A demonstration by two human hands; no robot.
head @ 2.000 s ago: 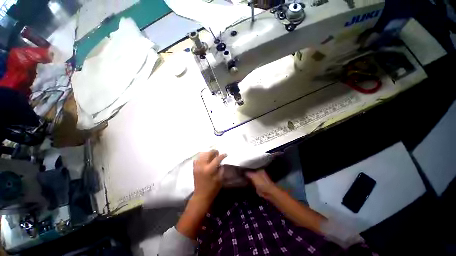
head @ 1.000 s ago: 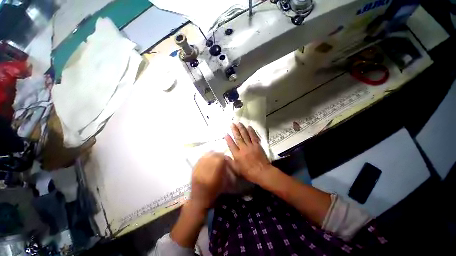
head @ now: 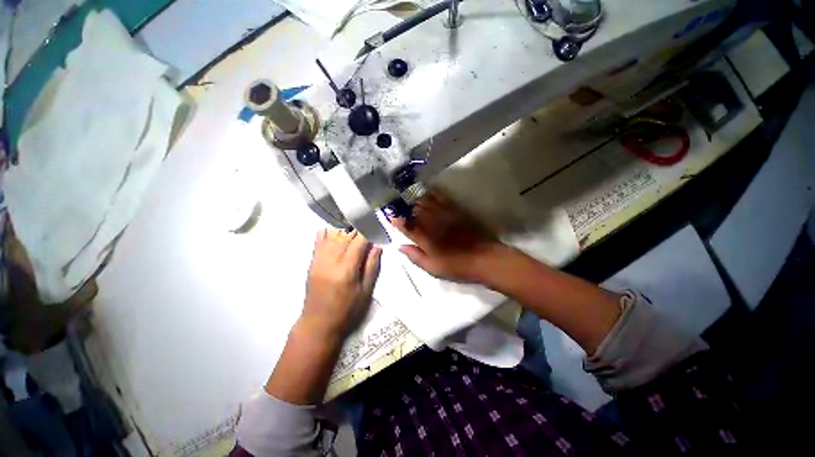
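Observation:
A white garment piece point(head: 447, 308) lies on the machine bed under and in front of the machine head, and its near end hangs over the table's front edge. My left hand point(head: 340, 272) rests on the table left of the needle area, fingertips beside the head. My right hand point(head: 447, 236) lies on the cloth right of the needle area, fingertips close to the presser foot point(head: 396, 210). The white sewing machine point(head: 483, 71) stands over both hands. The needle itself is too small and washed out to tell. I cannot tell whether my left fingers pinch cloth.
A stack of cut white pieces point(head: 85, 161) lies at the left. Red-handled scissors point(head: 659, 143) lie at the bed's right end. A ruler strip point(head: 617, 198) runs along the front edge. A cream upright post point(head: 279, 112) stands on the machine head. White boards are at the lower right.
Both hands have moved from the table's front edge up to the machine head, with the cloth now under it. The view has come closer, and the phone no longer shows.

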